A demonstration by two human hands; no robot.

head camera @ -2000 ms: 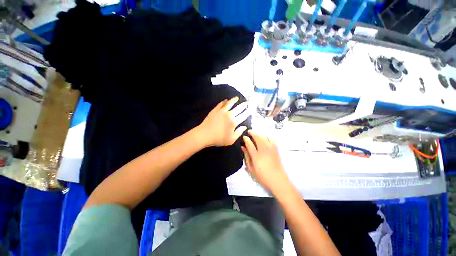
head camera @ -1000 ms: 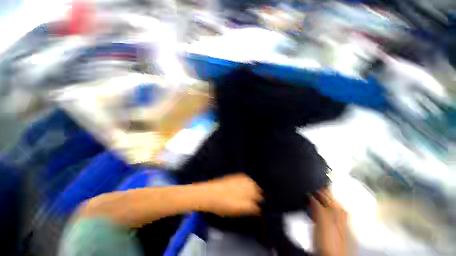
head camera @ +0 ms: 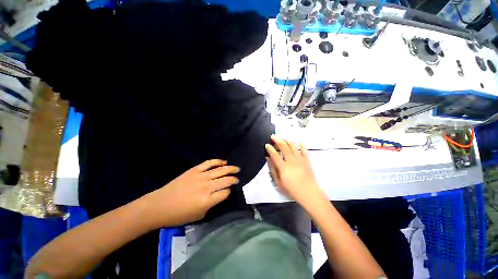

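Observation:
A black garment [head camera: 180, 120] covers the left half of the table, heaped at the upper left. Its rounded right edge lies at the left end of the white sewing machine [head camera: 349, 60], by the presser foot area [head camera: 281, 111]. My left hand [head camera: 205, 190] rests on the cloth near the front edge, fingers slightly spread and pointing right; whether it pinches cloth cannot be told. My right hand [head camera: 289, 163] lies at the garment's right edge just below the needle area, fingertips touching the edge. The needle itself is too small to make out.
Thread snips [head camera: 378, 144] lie on the table right of my right hand. A printed ruler [head camera: 420, 175] runs along the table's front edge. An orange cord [head camera: 458, 139] is at the right end. A brown-taped edge [head camera: 41, 147] stands at left. Blue crates [head camera: 442, 229] are below.
The view swung left, blurred, and is back on the machine. Compared with the earliest frame, my left hand is lower and farther from the needle area; my right hand is again beside it.

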